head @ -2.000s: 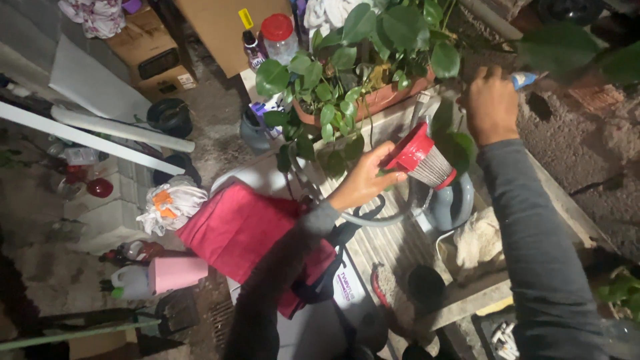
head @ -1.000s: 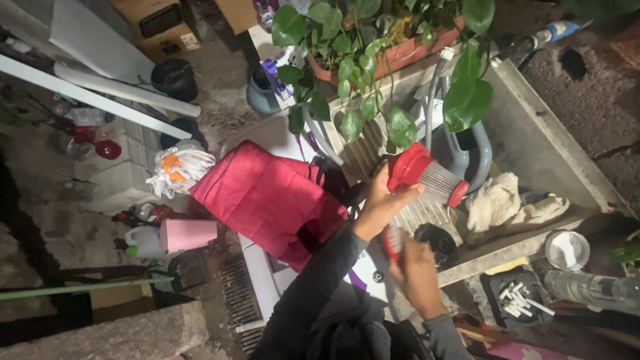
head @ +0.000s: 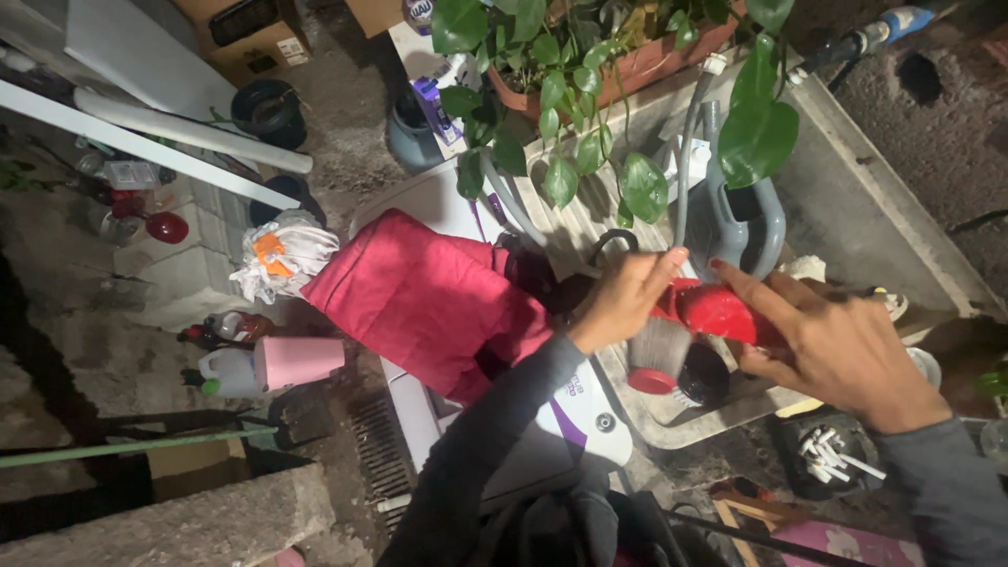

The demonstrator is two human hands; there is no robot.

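Observation:
My left hand (head: 626, 303) holds a red-ended filter with a pale pleated body (head: 660, 346) over the concrete sink's near edge (head: 685, 431). My right hand (head: 839, 339) grips a wet, rounded red object (head: 720, 311) against the filter's upper red rim; its underside is hidden, so its kind is unclear. A black round item (head: 703, 374) lies just right of the pleats. Beyond both hands, a grey plastic container with a handle (head: 744, 213) sits in the sink, beside a grey hose (head: 689, 157). A crimson cloth (head: 425, 299) lies left of my left hand.
A terracotta-coloured planter (head: 661, 63) with trailing leaves overhangs the sink's far side. The cloth rests on a white appliance (head: 606, 449). A black tray with white sticks (head: 831, 457) is below my right hand. A pink container (head: 299, 362) and a white bar (head: 150, 142) are at left.
My right hand came from the sink's far right side to near my left hand, and now holds a red object against the filter. The filter has turned, its narrow end now facing down.

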